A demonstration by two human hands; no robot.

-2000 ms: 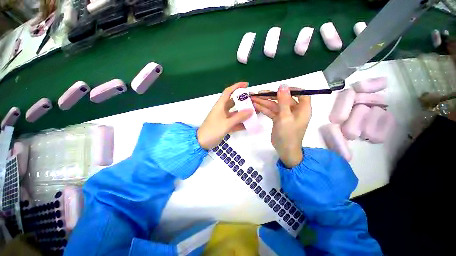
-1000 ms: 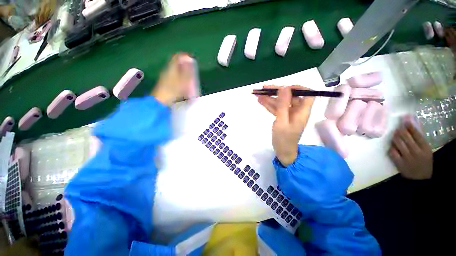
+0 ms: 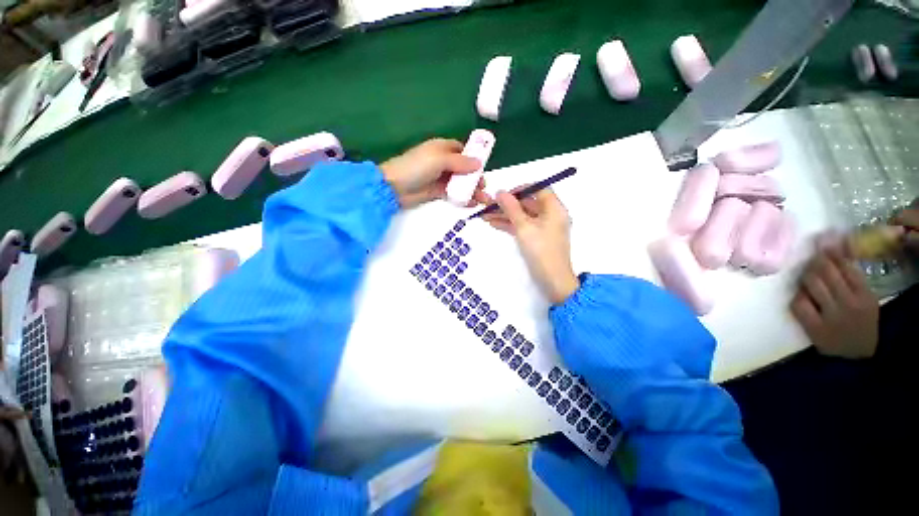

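Observation:
My left hand [image 3: 431, 171] holds a pale pink housing [image 3: 471, 169] upright, a little tilted, at the belt's near edge. My right hand [image 3: 537, 224] holds the black tweezers [image 3: 536, 185] like a pen, slanting down to the left. Their tip is at the upper end of the label sheet [image 3: 503, 336], close to a small dark label there. Whether the tip touches it cannot be told. The sheet lies on the white surface with rows of dark labels, partly emptied. No dark label can be made out on the held housing.
Pink housings [image 3: 242, 167] stand spaced along the green belt [image 3: 403, 96]. A heap of housings [image 3: 720, 221] lies at right, beside another person's hands [image 3: 838, 298]. A grey post [image 3: 751, 76] slants over the belt. A clear tray [image 3: 131, 308] and black parts [image 3: 101, 440] are at left.
My left hand went to the belt and came back with a pink housing. One more housing stands in the left belt row. My right hand moved left and down, bringing the tweezers to the sheet.

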